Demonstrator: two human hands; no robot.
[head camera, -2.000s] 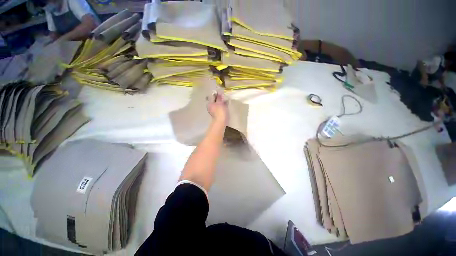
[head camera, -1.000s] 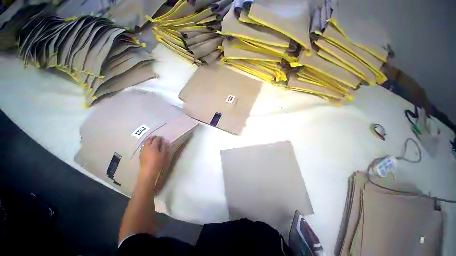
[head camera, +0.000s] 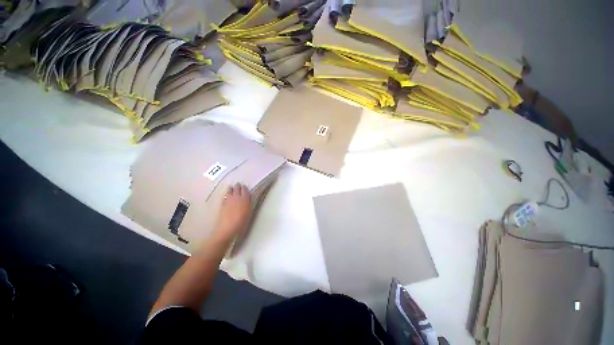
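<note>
My left hand (head camera: 235, 206) rests on top of the beige pile (head camera: 153, 182) at the left, fingertips on the top panel beside its thin slit line and near the pile's right edge. The top panel bears a white label (head camera: 215, 170) and a dark label (head camera: 178, 217). One beige panel (head camera: 289, 122) with a white and a dark label lies flat just behind the pile. A plain grey-beige square (head camera: 373, 232) lies in front of me. The iron (head camera: 408, 317) shows at the bottom edge, partly cut off. My right hand is not in view.
A beige pile (head camera: 549, 286) with a small white tag stands at the right. A white plug block (head camera: 525, 213) and grey cable lie behind it, near a small yellow-black roll (head camera: 513, 170). Yellow-edged bundles (head camera: 367, 54) line the far side. A dark floor (head camera: 74, 229) borders the table's left.
My left hand has moved from the far middle to the left pile. The labelled panel now lies behind that pile, and the grey-beige square is uncovered. The view has shifted left.
</note>
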